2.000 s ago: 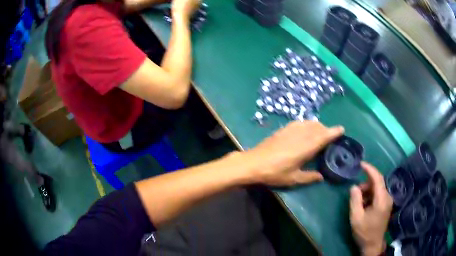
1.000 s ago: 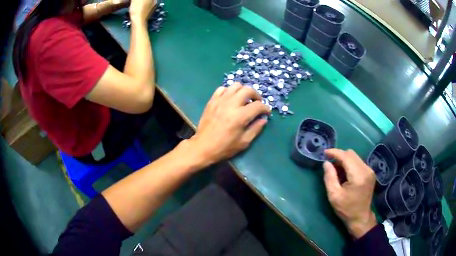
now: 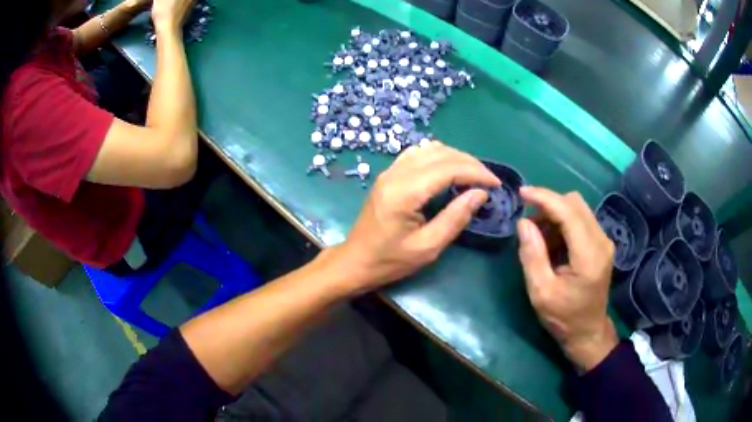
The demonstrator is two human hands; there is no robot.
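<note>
A dark cup-shaped housing [image 3: 500, 221] sits on the green bench, open side up. My left hand [image 3: 420, 206] reaches over its left side, with thumb and index fingertips close together inside the rim. Whether a small insert is between them cannot be made out. My right hand [image 3: 569, 268] is at the housing's right rim, thumb and index finger apart, with nothing visible between them. A pile of small grey inserts [image 3: 383, 91] with white discs lies beyond my left hand. Two loose inserts [image 3: 361, 171] lie at its near edge.
Waiting housings [image 3: 668, 280] are clustered to the right of my right hand, by a white cloth [image 3: 664, 371]. Stacked housings [image 3: 534, 35] stand beyond the lighter green strip [image 3: 569, 115]. A person in a red shirt [image 3: 54, 124] sits at left on a blue stool [image 3: 181, 272].
My left hand has moved from the insert pile to the housing, its fingertips now inside the rim. My right hand remains beside the housing. The camera view has shifted.
</note>
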